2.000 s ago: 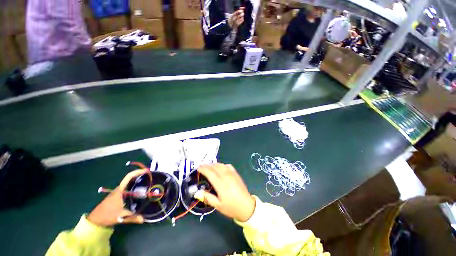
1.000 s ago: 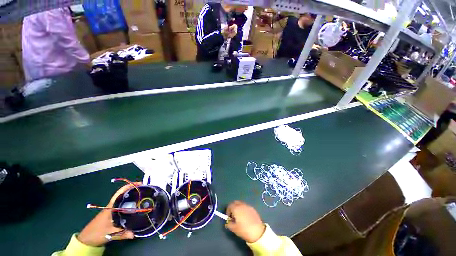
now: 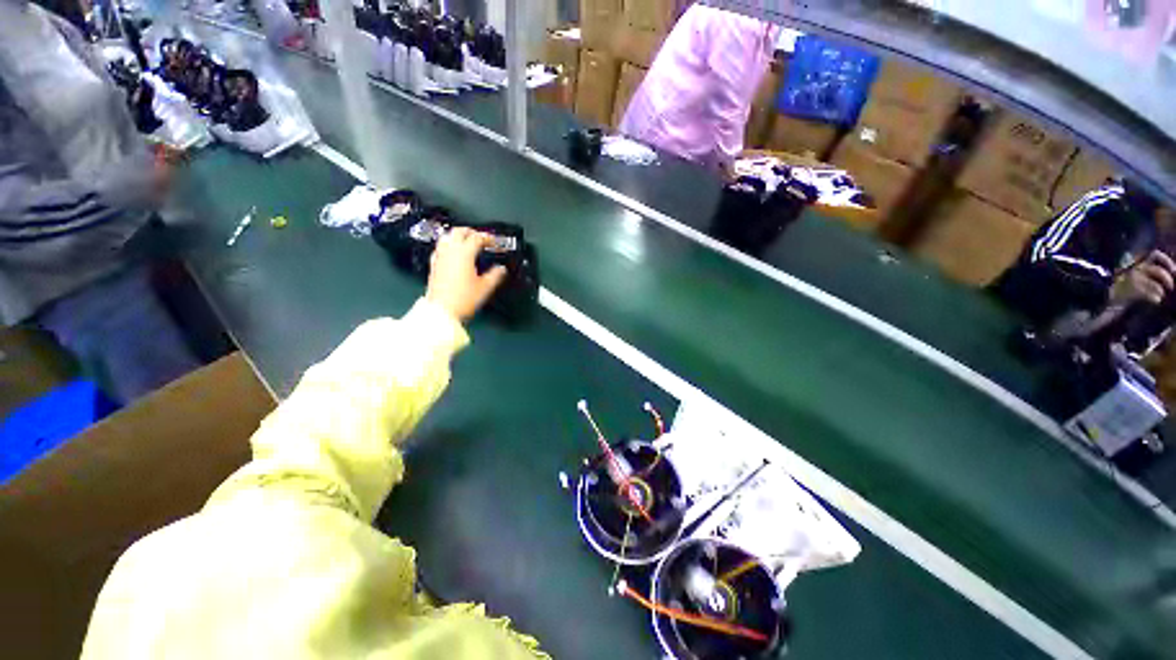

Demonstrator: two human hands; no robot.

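My left hand [image 3: 460, 273] reaches to a cluster of black camera heads [image 3: 415, 232] on the bench at the upper left. Its thumb and fingers are bent around the top of one black head; its underside is hidden. Two base housings lie side by side at the lower centre, the upper one [image 3: 632, 496] and the lower one [image 3: 717, 596], open sides up. Red, orange and white lead wires rise out of them. Their white wall brackets [image 3: 787, 522] lie behind, towards the rail. My right hand is out of the picture.
The green conveyor [image 3: 722, 303] runs diagonally between pale rails. Metal uprights [image 3: 516, 77] stand at its edge. More black and white units [image 3: 245, 110] are at the upper left. People stand at left, top and right. A cardboard box [image 3: 155, 426] is below the bench at left.
The view has swung left. My left hand has let go of the left base housing and moved to the black heads. My right hand has left the picture; the thin loops are out of view.
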